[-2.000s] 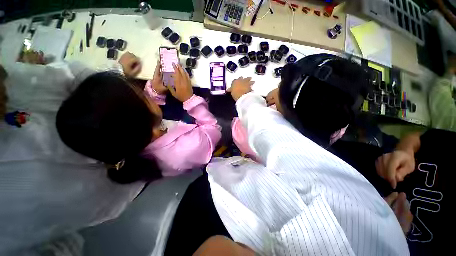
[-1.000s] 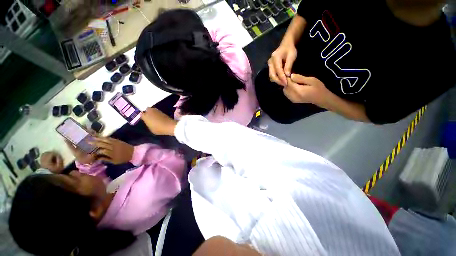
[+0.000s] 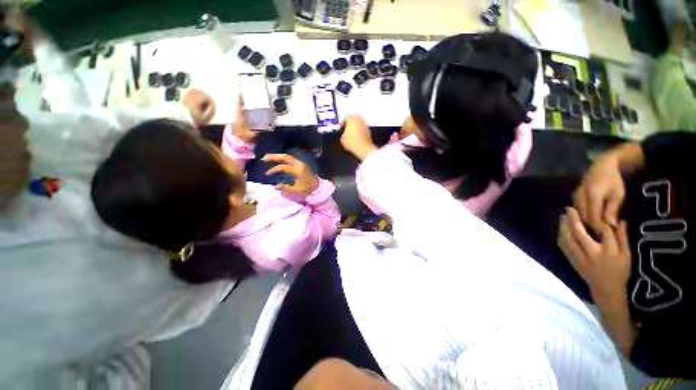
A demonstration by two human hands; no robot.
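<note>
My right hand [image 3: 356, 139], small in the head view, is at the bench's front edge, just right of the lower end of a lit smartphone [image 3: 326, 108]. Its fingers are partly bent and it holds nothing that I can see. The phone lies on the white bench top. Many small black square devices [image 3: 372, 68] lie behind it and to both sides. My left hand is not visible; only a patch of bare skin, cut off, shows at the bottom edge.
A seated worker in pink [image 3: 286, 228] at left holds another phone [image 3: 256, 100] upright. Another worker's dark-haired head [image 3: 475, 91] hides part of the bench. A person in black [image 3: 660, 251] stands at right. A calculator [image 3: 327, 12] is at the back.
The view has swung back to face the bench. My right hand stays beside the phone, its fingers more bent than two seconds ago. The pink-sleeved worker has lifted one hand off their phone.
</note>
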